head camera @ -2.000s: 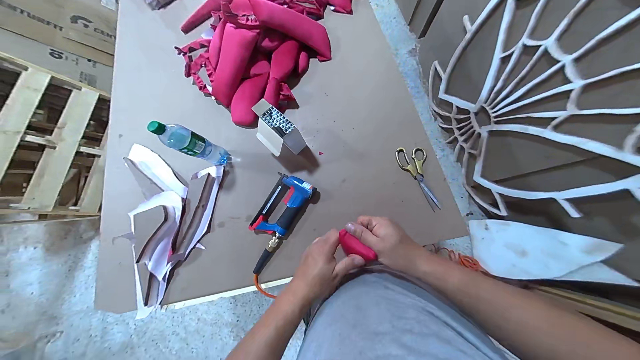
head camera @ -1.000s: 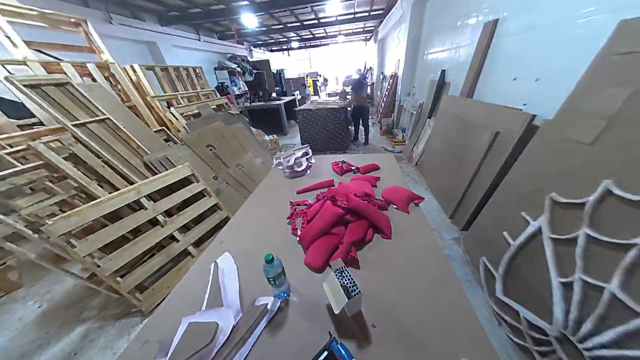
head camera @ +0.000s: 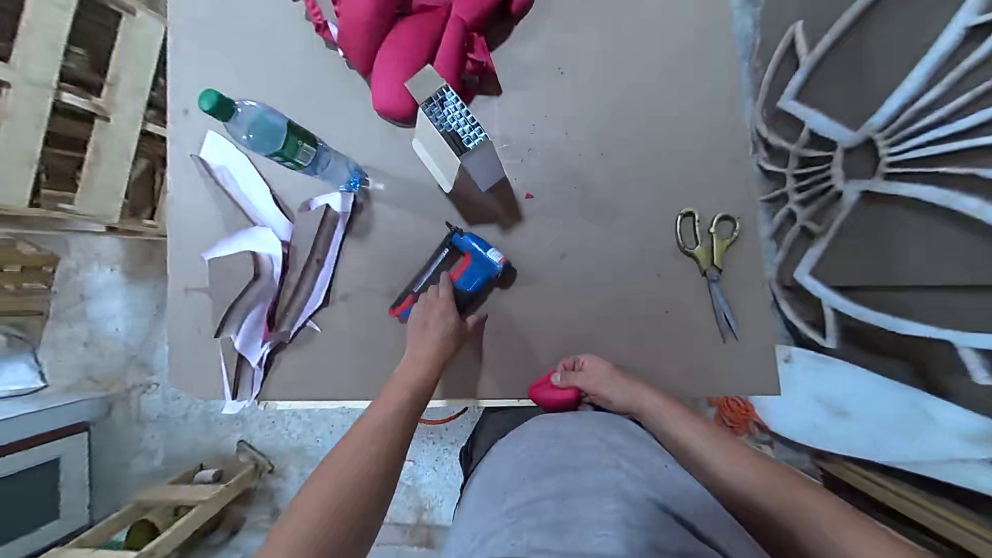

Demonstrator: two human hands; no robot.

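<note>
My left hand (head camera: 438, 318) is on the handle of a blue and red pneumatic staple gun (head camera: 477, 263) lying on the table; its fingers reach over the handle, and how firmly they close is unclear. In my right hand (head camera: 597, 381) is a small red fabric-covered padded piece (head camera: 553, 393), held at the table's front edge. An opened box of staples (head camera: 453, 124) stands beyond the gun, beside a heap of red padded pieces (head camera: 411, 54). Yellow-handled scissors (head camera: 711, 260) lie to the right, blades toward me.
A plastic bottle with a green cap (head camera: 283, 139) lies on the left of the table (head camera: 604, 232), above white-edged cut strips (head camera: 260, 287). Wooden pallets (head camera: 93, 101) stand at the left. A web-shaped frame (head camera: 860, 163) is at the right. Orange hose (head camera: 736, 415) hangs below the edge.
Two seconds ago both hands were together on the red piece. My left hand has moved away to the staple gun, while the right still holds the piece. The view swung up and back down.
</note>
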